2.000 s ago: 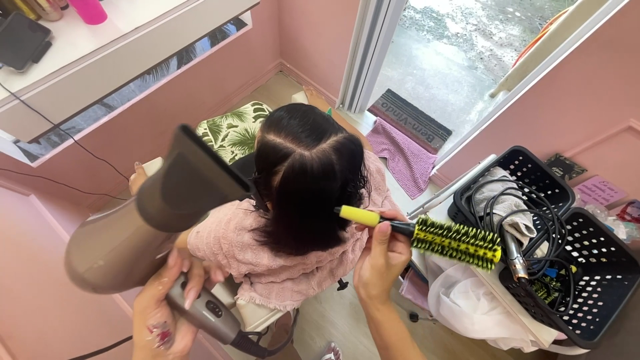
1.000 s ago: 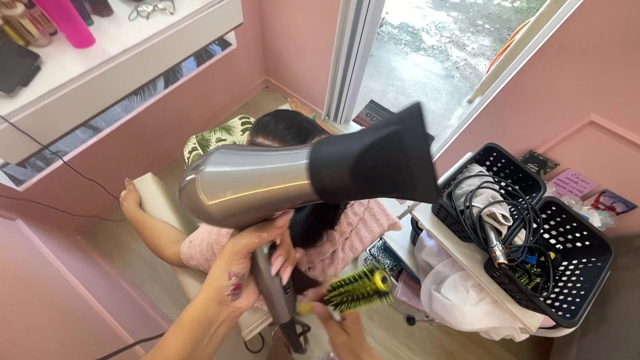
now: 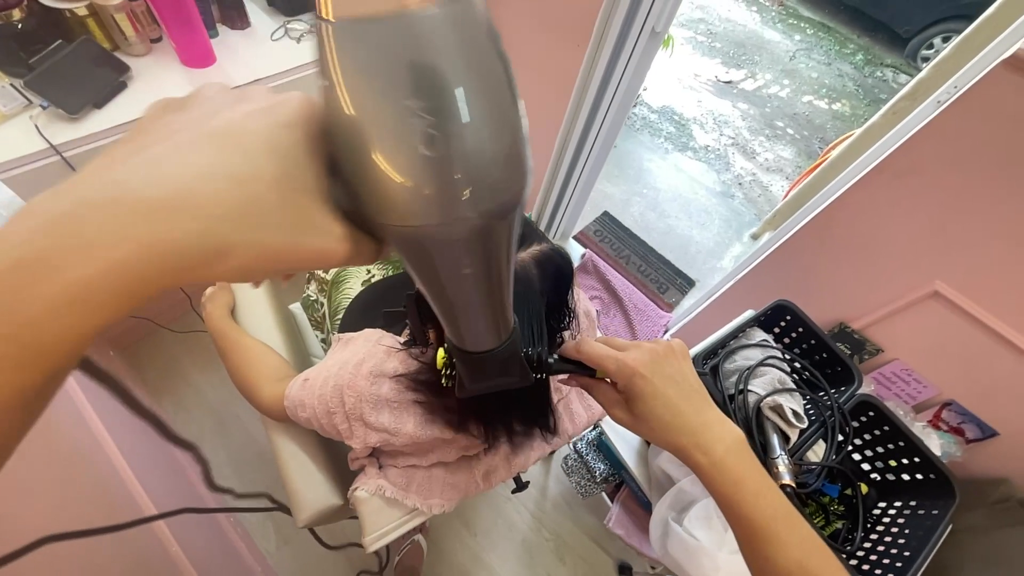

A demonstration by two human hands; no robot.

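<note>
My left hand, blurred at the upper left, is closed around a grey hair dryer. The dryer points down, its black nozzle over the dark hair of a seated person with a pink towel around the shoulders. My right hand grips the black handle of a round brush, which lies across the hair beneath the nozzle. Only the brush's yellow end shows at the left; the hair and the nozzle hide most of its barrel.
Black perforated baskets with cables and a grey cloth stand on a white trolley at the right. A dark power cord runs at the lower left. A white shelf holds bottles. A doormat lies by the open doorway.
The dryer has swung from lying sideways to pointing down over the hair, and my left hand has risen with it. The brush has moved from below the dryer into the hair.
</note>
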